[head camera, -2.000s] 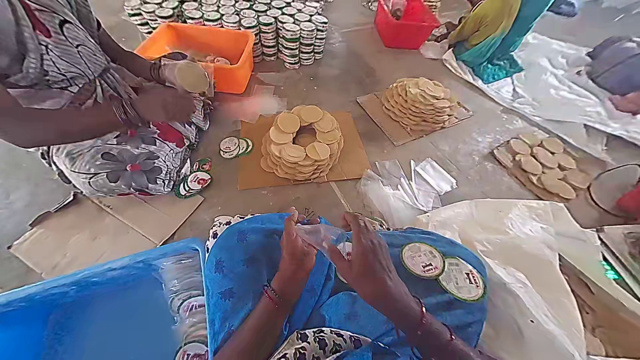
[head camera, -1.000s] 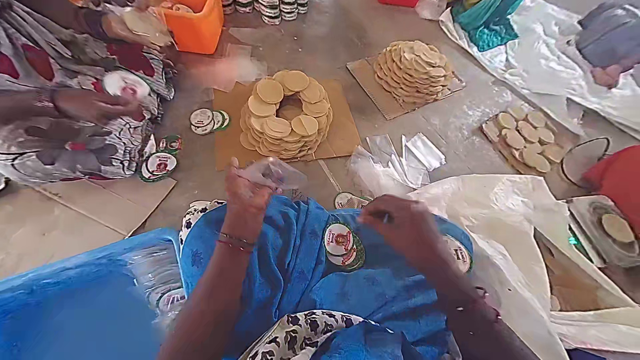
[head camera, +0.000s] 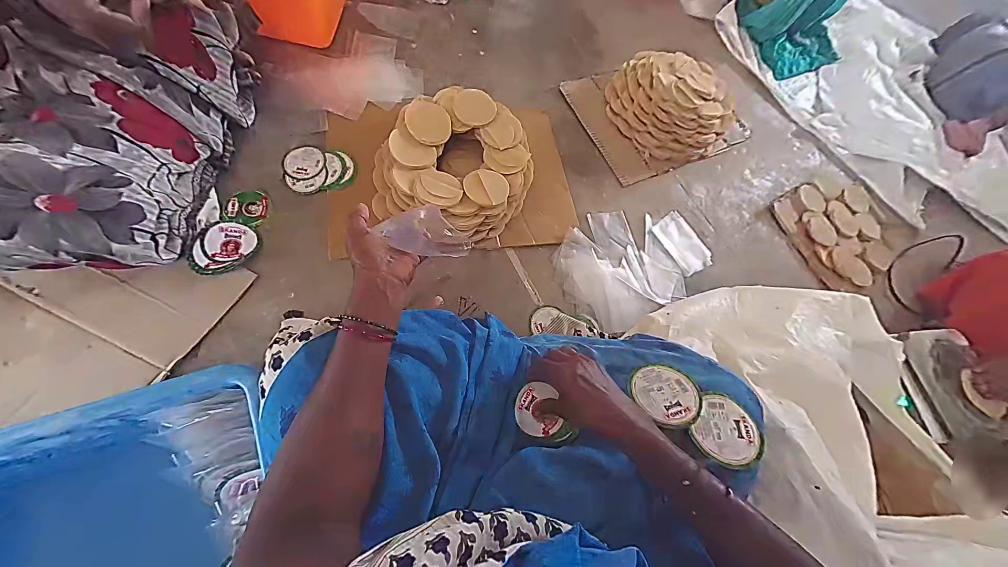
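My left hand (head camera: 382, 256) holds a clear plastic bag (head camera: 425, 232) in front of a ring-shaped stack of thin round discs of dough (head camera: 417, 150) on cardboard. My right hand (head camera: 571, 394) is on the blue cloth over my lap, its fingers on a round printed label (head camera: 538, 409). Right of that hand, two more round labels (head camera: 665, 395) lie on the cloth, edges close together. Beyond my lap, clear plastic bags (head camera: 630, 256) are spread on the floor, with further round labels (head camera: 555, 321) at the cloth's edge.
A blue plastic tub (head camera: 87, 472) with bagged packs stands at left. A person in patterned cloth (head camera: 102, 142) sits beyond it, near round labels (head camera: 228, 242) and an orange tub (head camera: 299, 20). Piled discs (head camera: 669, 102) lie on cardboard at back right. A scale is at far right.
My hands, together at the bag two seconds ago, are now apart. The left keeps the bag, while the right has come down to a label on my lap. The view has tilted down.
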